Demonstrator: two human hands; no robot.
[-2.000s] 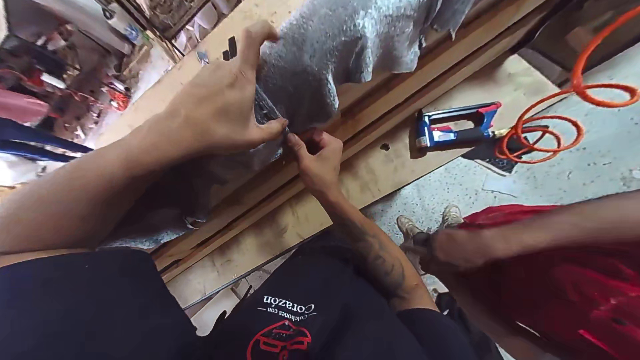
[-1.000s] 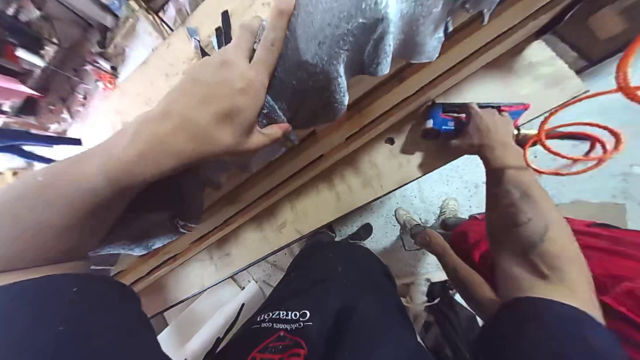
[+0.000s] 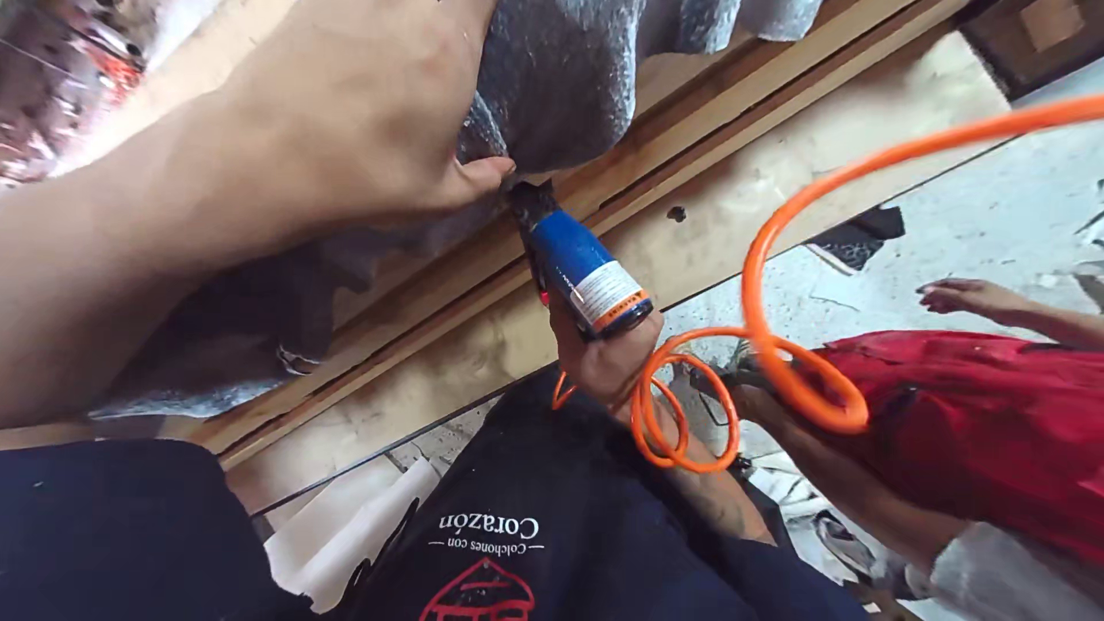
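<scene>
Grey plush fabric (image 3: pixel 561 86) drapes over a wooden frame (image 3: pixel 776 78) at the top. My left hand (image 3: pixel 379 112) presses and pinches a fold of it, thumb at the fabric's edge; its other fingertips are out of view. In my right hand (image 3: pixel 595 354) is a blue pneumatic stapler (image 3: pixel 578 250), gripped from below. The stapler's dark nose meets the fabric edge at the wood, just beside my left thumb. An orange coiled air hose (image 3: pixel 759 259) loops to the right of my right hand.
Under the frame lies a plywood tabletop (image 3: pixel 897 112) with a dark knot. Another person in red clothing (image 3: pixel 966 414) is close at the right, one hand (image 3: pixel 966 296) stretched out. Dark scraps (image 3: pixel 862 237) lie on the concrete floor, and pale sheets (image 3: pixel 354 526) stand below the table.
My right hand left the fabric, took hold of the stapler on the plywood at the right and brought it to the fabric edge beside my left thumb. My left hand has stayed on the fabric.
</scene>
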